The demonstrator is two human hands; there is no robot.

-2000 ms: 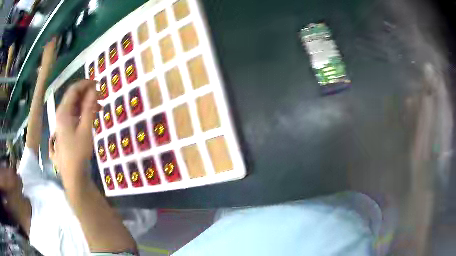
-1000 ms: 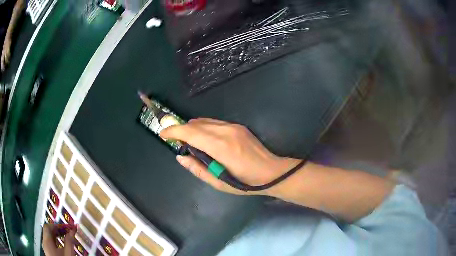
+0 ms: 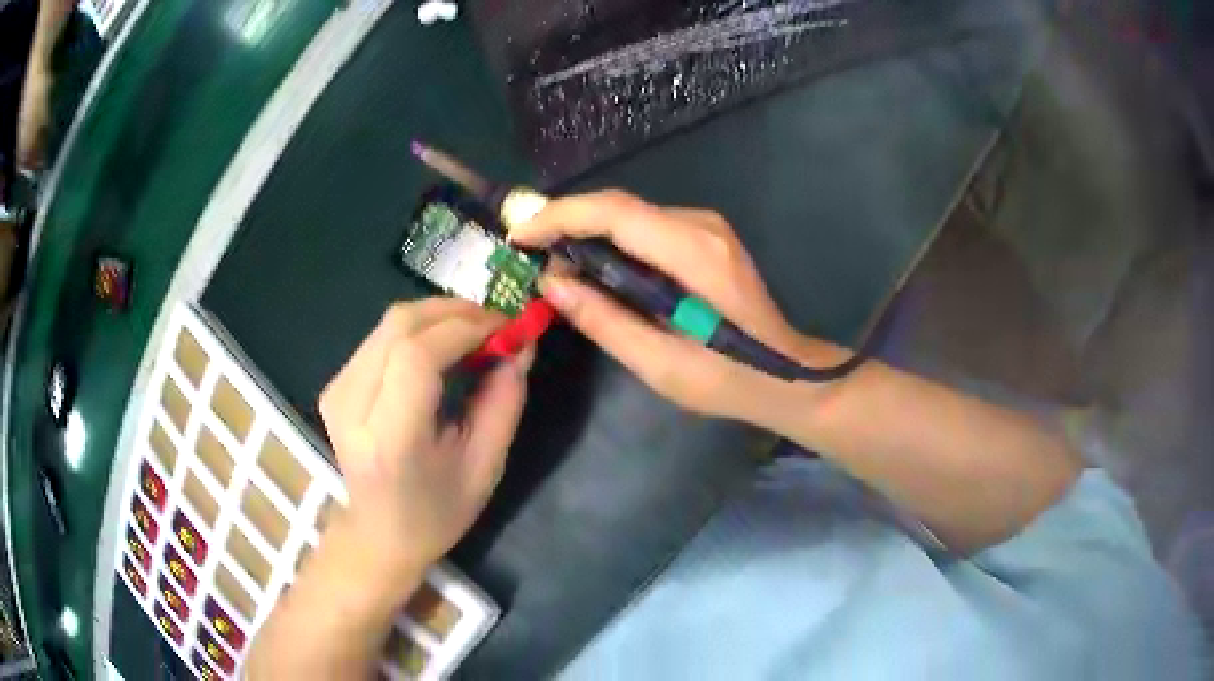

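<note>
My right hand [image 3: 666,293] holds the soldering iron [image 3: 612,277], black with a green band and cream collar, its tip up and left past the phone board. The phone board [image 3: 459,256], green with a silver shield, lies on the dark mat; its lower right end is at my fingers. My left hand [image 3: 426,412] pinches a small red part [image 3: 519,330] at that end of the board; whether it touches the board I cannot tell. The white parts tray [image 3: 286,432] lies lower left, partly under my left forearm, with red parts in its left pockets.
A dark solder pad [image 3: 626,120] with thin silvery strands lies beyond the board. A green conveyor [image 3: 160,173] with a pale edge curves along the left, carrying small dark units [image 3: 112,282]. A small white object [image 3: 435,11] is at the top. Another person's arm [image 3: 40,80] shows top left.
My left hand has come from the tray to the board with a red part. My right hand and the iron have shifted up and right, uncovering more of the board.
</note>
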